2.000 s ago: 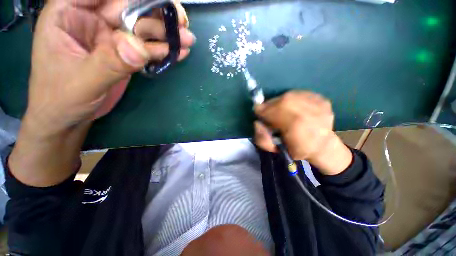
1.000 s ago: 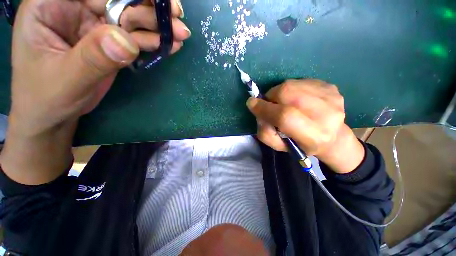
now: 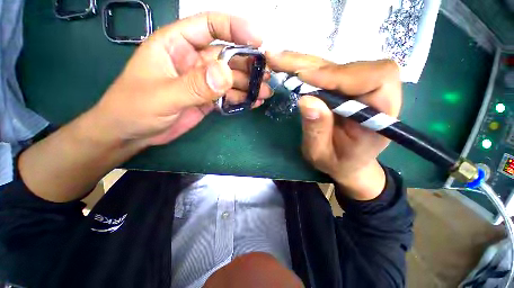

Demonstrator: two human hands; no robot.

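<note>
My left hand (image 3: 174,84) holds a watch case frame (image 3: 224,101) upright by its near side, silver outside and black inside, above the green mat. My right hand (image 3: 352,107) grips the black pen with white spiral tape (image 3: 389,125). The pen's tip end is at the frame's right side; the contact point is hidden by fingers. The pen's rear has a brass fitting (image 3: 466,170) and a blue ring, with a clear hose (image 3: 499,199) running off it. A pile of small metal bits (image 3: 282,106) lies on the mat, partly behind my hands.
Two loose frames, one nearer (image 3: 127,40) and one farther (image 3: 75,17), lie at the upper left. The white parts tray (image 3: 360,42) lies ahead, with small silver bits (image 3: 401,34) at its right. The control box (image 3: 496,140) with lights stands at the right. The green mat (image 3: 203,152) ends at my torso.
My right hand has lifted the pen from the pile to the frame and turned it flatter. My left hand has moved right with the frame. The view has shifted, bringing tray and control box into sight.
</note>
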